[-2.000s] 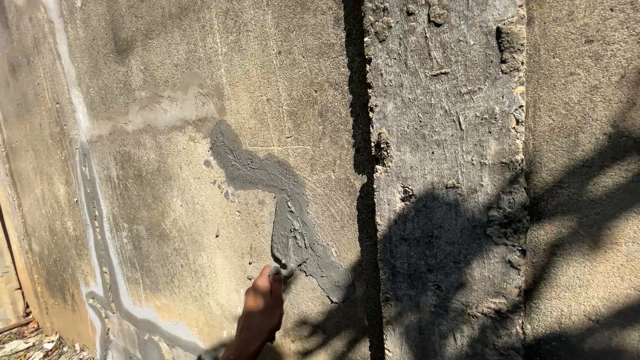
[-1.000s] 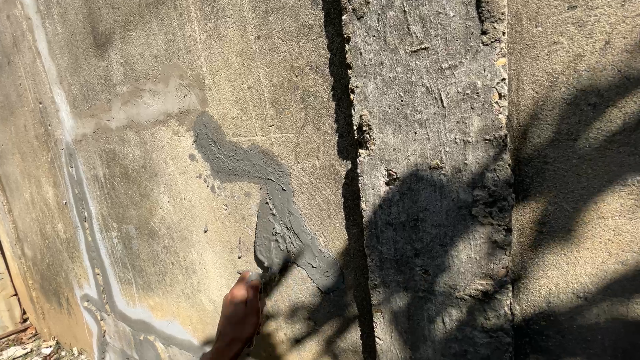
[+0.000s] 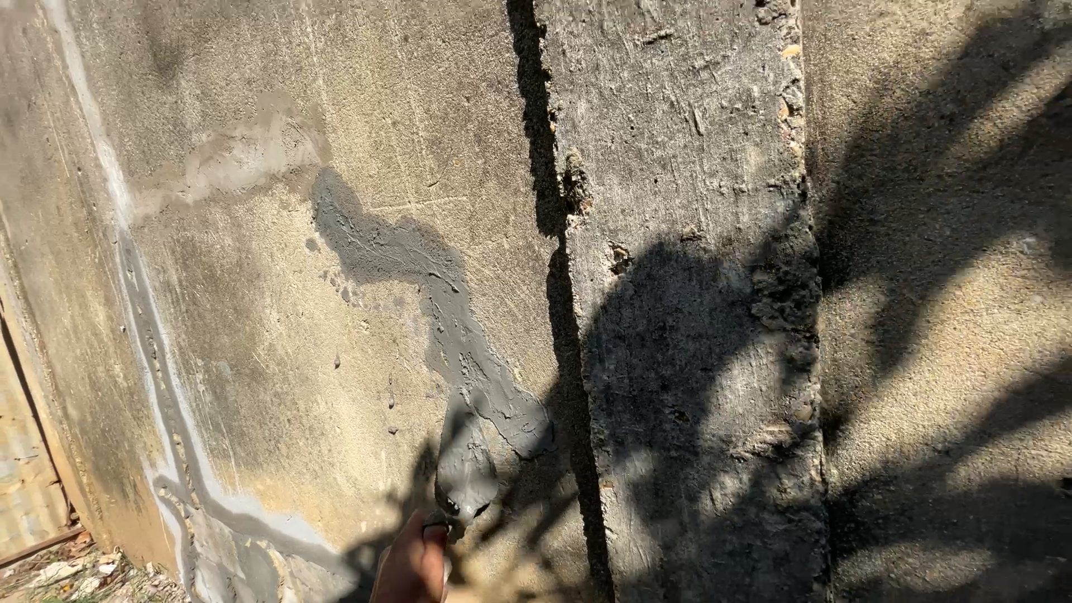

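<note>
My left hand (image 3: pixel 414 557), at the lower edge of the head view, grips the handle end of a small pointed trowel (image 3: pixel 465 469). The handle is mostly hidden by the fingers. Grey wet mortar coats the blade, which points up along the wall. Its tip lies at the lower part of a jagged strip of dark wet mortar (image 3: pixel 461 322) on the weathered concrete wall (image 3: pixel 260 360). The strip runs from upper left down to the right and ends near a dark vertical gap. Small mortar spots dot the wall left of it. My right hand is out of view.
A rough concrete post (image 3: pixel 687 151) with broken edges stands right of the gap. Another mortared seam (image 3: pixel 151 343) runs down the left and branches below. Rubble (image 3: pixel 92 578) lies at the wall's foot. Shadows of a head and foliage fall across post and wall.
The trowel has moved down from the middle of the mortar strip, and its blade now shows more fully. The mortar beneath its former place is now exposed.
</note>
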